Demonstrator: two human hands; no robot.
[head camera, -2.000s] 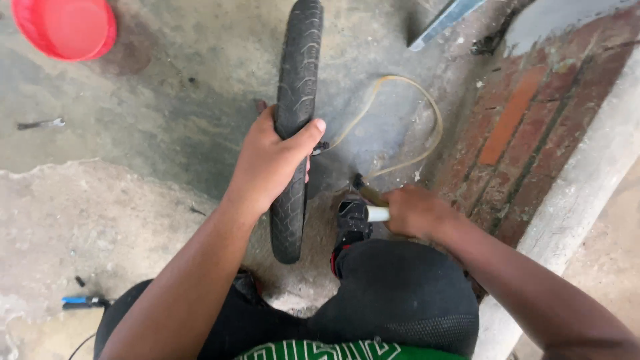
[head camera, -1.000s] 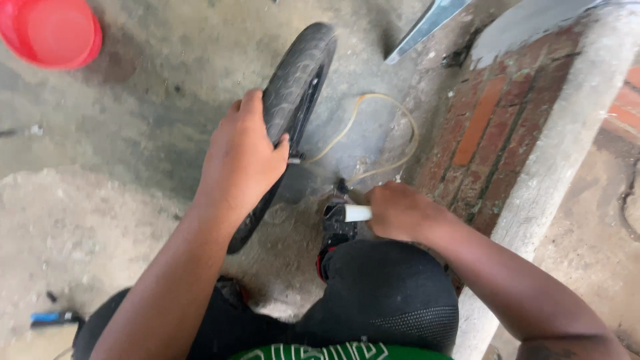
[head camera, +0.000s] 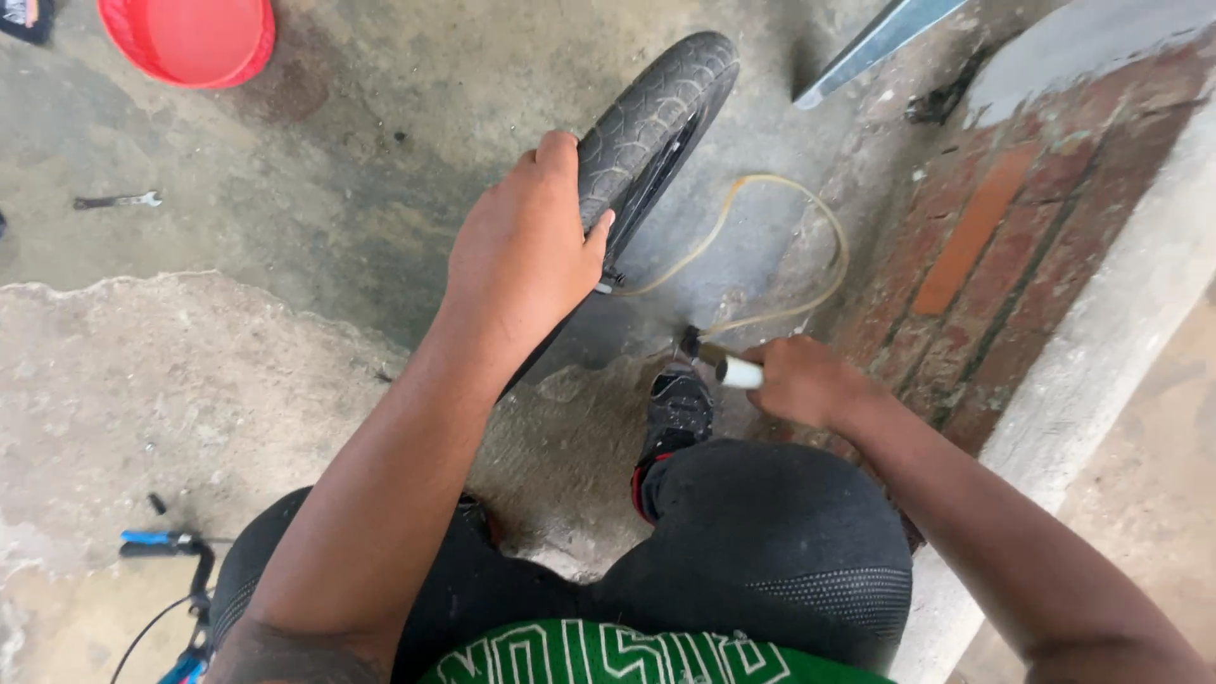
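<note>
My left hand (head camera: 527, 242) grips the black rubber tire of a bicycle wheel (head camera: 655, 123), which stands tilted with its top to the right. My right hand (head camera: 803, 380) is closed round the white handle (head camera: 740, 373) of what looks like a hand pump, held above my right shoe (head camera: 678, 408). From the dark fitting at the pump's foot (head camera: 692, 340), a thin yellowish hose (head camera: 841, 242) loops over the floor and runs to the wheel's rim, just under my left thumb. The wheel's lower part is hidden behind my left forearm.
A red basin (head camera: 190, 43) sits at the upper left, with an open-end wrench (head camera: 118, 200) below it. At the lower left lies a bicycle handlebar part with a blue piece (head camera: 157, 538). A grey metal leg (head camera: 874, 52) and a low brick wall (head camera: 1026, 228) stand on the right.
The wheel has gone from nearly upright in view to leaning right, my left hand still on it. My right hand stays on the pump handle.
</note>
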